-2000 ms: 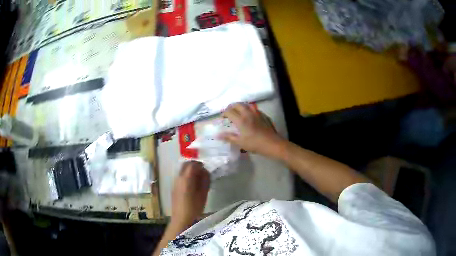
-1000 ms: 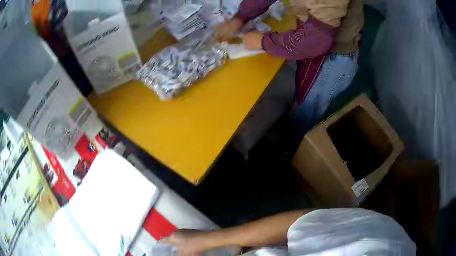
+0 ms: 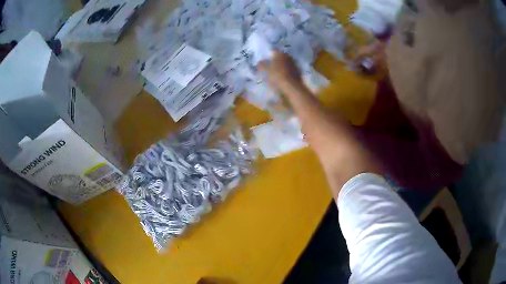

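Observation:
My right hand (image 3: 282,71) is stretched out over a heap of small whitish filled bags (image 3: 310,33) on the yellow table. Its fingertips are at a white bag (image 3: 258,46) on the near side of the heap. The hand is blurred, and whether it grips this bag cannot be told. My left hand cannot be made out; a small brownish shape at the bottom edge is too cut off to name.
A clear bag of coiled cables (image 3: 183,180) lies on the yellow table (image 3: 244,222). Printed leaflets (image 3: 186,72) are stacked behind it. Open "STRONG WIND" boxes (image 3: 61,161) stand at left. Another person's maroon sleeve (image 3: 410,138) is at right, close to my arm.
The view has swung from the carton-covered bench to the yellow table. My right hand has left the folded white bag on the bench and now reaches the heap.

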